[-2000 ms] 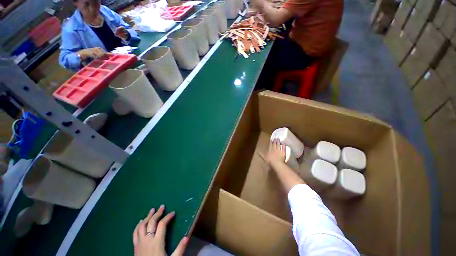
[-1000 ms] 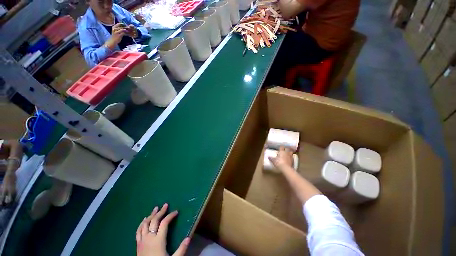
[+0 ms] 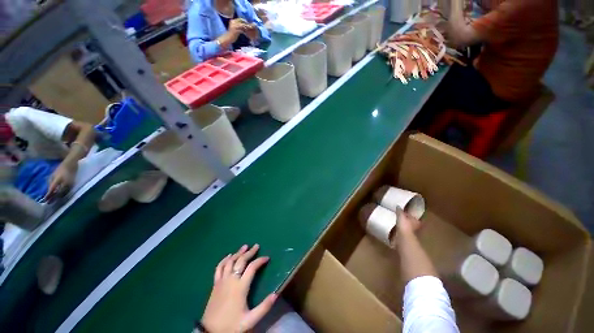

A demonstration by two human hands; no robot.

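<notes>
The open brown carton (image 3: 501,172) stands at the right. Inside it my right hand (image 3: 408,223) grips two cream housing shells (image 3: 383,222) lying side by side, their open mouths towards the right; my fingers are partly hidden between them. Several more shells (image 3: 480,274) stand in the carton with closed pale ends up, right of my hand. My left hand (image 3: 238,293) rests with fingers spread on the green workbench (image 3: 260,208), holding nothing, left of the carton.
Beyond the pale rail, the inner belt carries upright shells (image 3: 279,91), flat beige pieces (image 3: 150,186) and a red compartment tray (image 3: 215,78). A metal post (image 3: 163,97) crosses the left. Orange-and-white strips (image 3: 417,55) lie before an orange-shirted person. Other people sit across the line.
The view has swung left. The two shells at my right hand have turned so their open mouths show. My left hand stays on the bench. Shells and flat pieces on the inner belt have shifted.
</notes>
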